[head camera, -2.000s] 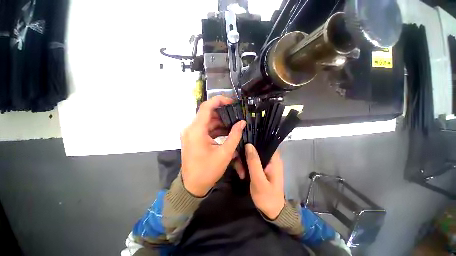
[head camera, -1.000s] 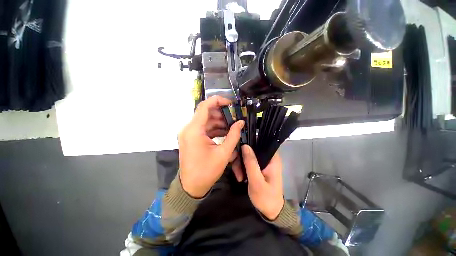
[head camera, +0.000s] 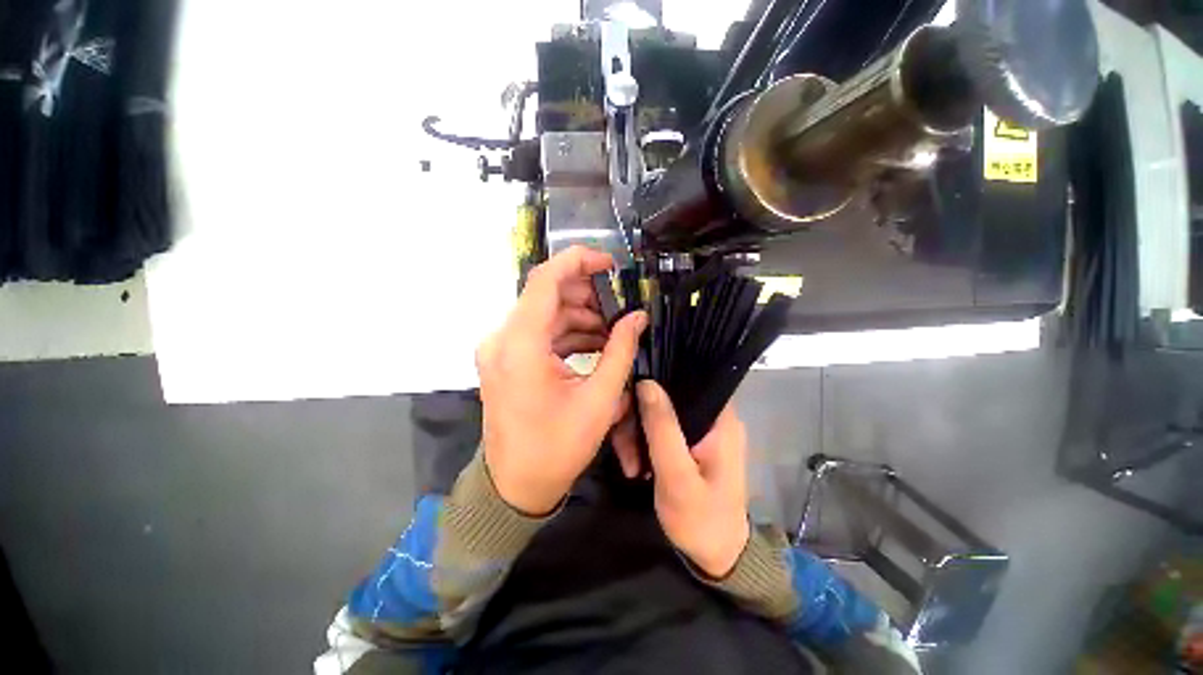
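Note:
A sheaf of narrow black strips (head camera: 712, 336) is fanned out in front of the machine, its upper ends spread to the right. My right hand (head camera: 695, 481) grips the sheaf low down, thumb on top. My left hand (head camera: 554, 382) pinches one or a few strips at the sheaf's left side between thumb and fingers; the exact number is hidden. The lower ends of the strips are hidden by my hands and the dark clothing. The sewing machine (head camera: 577, 158) stands just beyond my fingertips.
A machine column with a round metal end (head camera: 792, 145) looms just beyond the strips. Tied black bundles (head camera: 79, 172) hang at the far left of the white table (head camera: 330, 264). More black strips (head camera: 1106, 237) hang at the right. A metal-framed stool (head camera: 956, 580) stands at the lower right.
Fewer strips lie under my left thumb than two seconds ago, and more are in the fan on the right. My right hand has kept its grip. The view has shifted slightly.

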